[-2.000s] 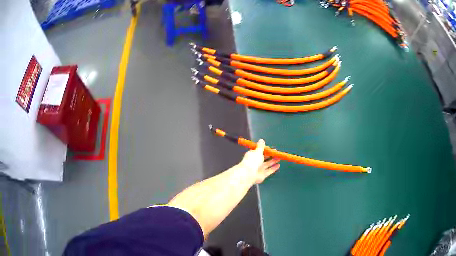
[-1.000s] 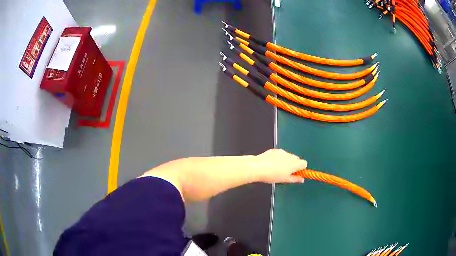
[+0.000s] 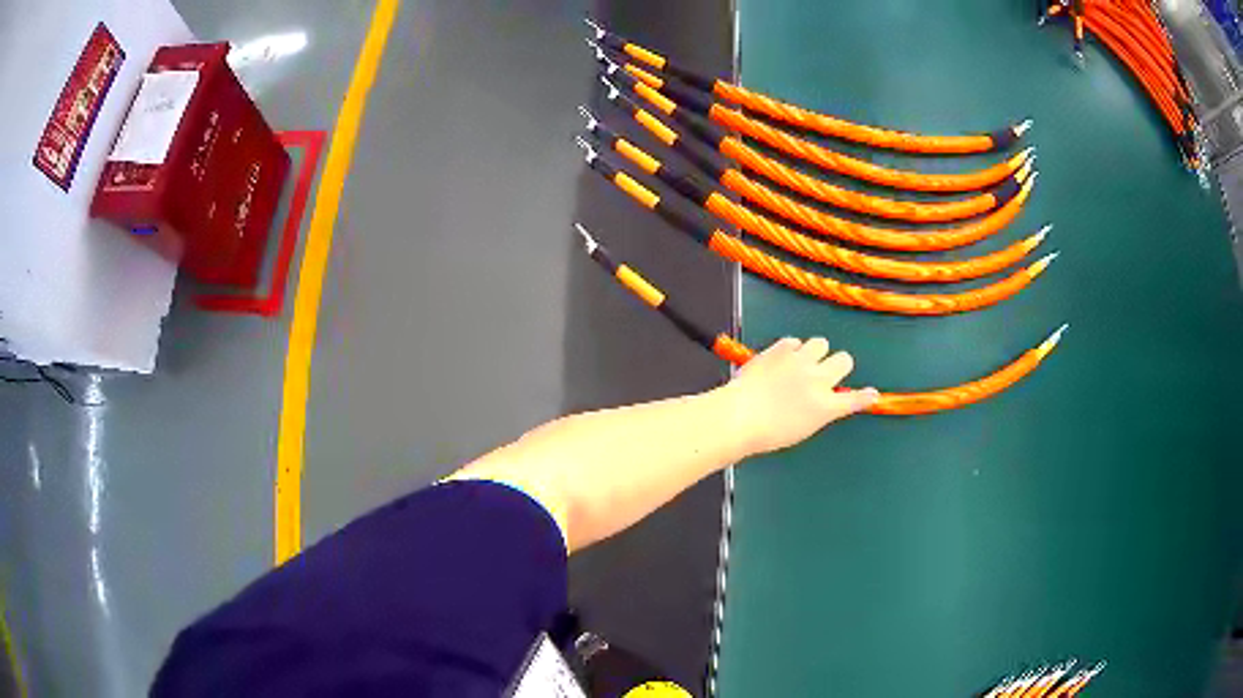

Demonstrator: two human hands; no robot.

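A high-voltage cable assembly (image 3: 954,400) lies across the edge of the green mat, bowed towards me, its black-banded end over the mat's left edge. My left hand (image 3: 798,396) is on the middle of its ribbed orange conduit, fingers over it and thumb on the right, and covers that stretch. Several like cable assemblies (image 3: 872,232) lie in a curved row just beyond it. My right hand is not in view. A yellow part, probably the heat gun (image 3: 657,690), is cut off by the bottom edge.
The green mat (image 3: 981,545) covers the bench on the right. A cable batch (image 3: 1043,680) is cut off at the bottom right. A loose cable bundle (image 3: 1138,68) lies at the far right. A red box (image 3: 225,184) stands left, beyond the yellow floor line (image 3: 307,327).
My left hand has moved the cable away from me, up beside the row. The cable has turned so that its curve matches the others. The view has shifted.
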